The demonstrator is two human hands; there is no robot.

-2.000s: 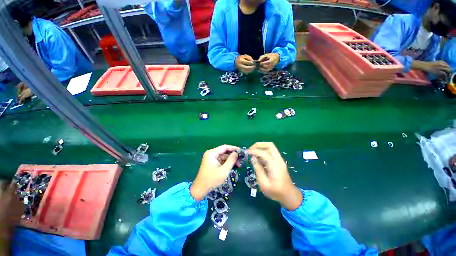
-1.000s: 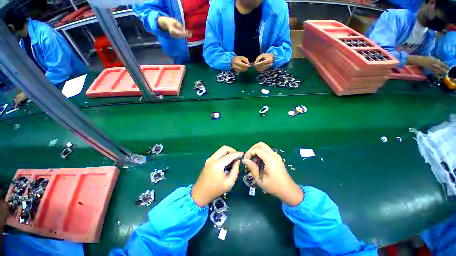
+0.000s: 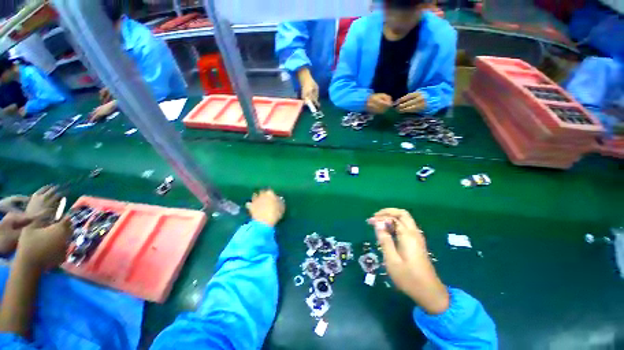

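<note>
My left hand (image 3: pixel 266 207) reaches forward and left to the belt edge near the metal post. Its fingers are curled down, and whether they hold anything is hidden. My right hand (image 3: pixel 405 254) is raised right of centre, with a small part (image 3: pixel 388 225) pinched at the fingertips, too blurred to name surely. A cluster of small silver-black electronic modules (image 3: pixel 321 287) lies on the green bench between my arms. Another module (image 3: pixel 369 262) with a white tab lies just left of my right hand. A small pale ring (image 3: pixel 299 280) lies at the cluster's left edge.
A salmon tray (image 3: pixel 161 249) with heaped modules stands at left beside another person's hands (image 3: pixel 44 232). The metal post (image 3: pixel 140 109) slants down near my left hand. Spaced modules (image 3: pixel 425 173) lie on the green belt. A white card (image 3: pixel 459 240) lies right. Stacked trays (image 3: pixel 520 130) stand across.
My hands have separated: the left moved forward and left, the right stays raised. The view has swung left, and the module cluster is uncovered. Another person's hands have appeared at the left tray.
</note>
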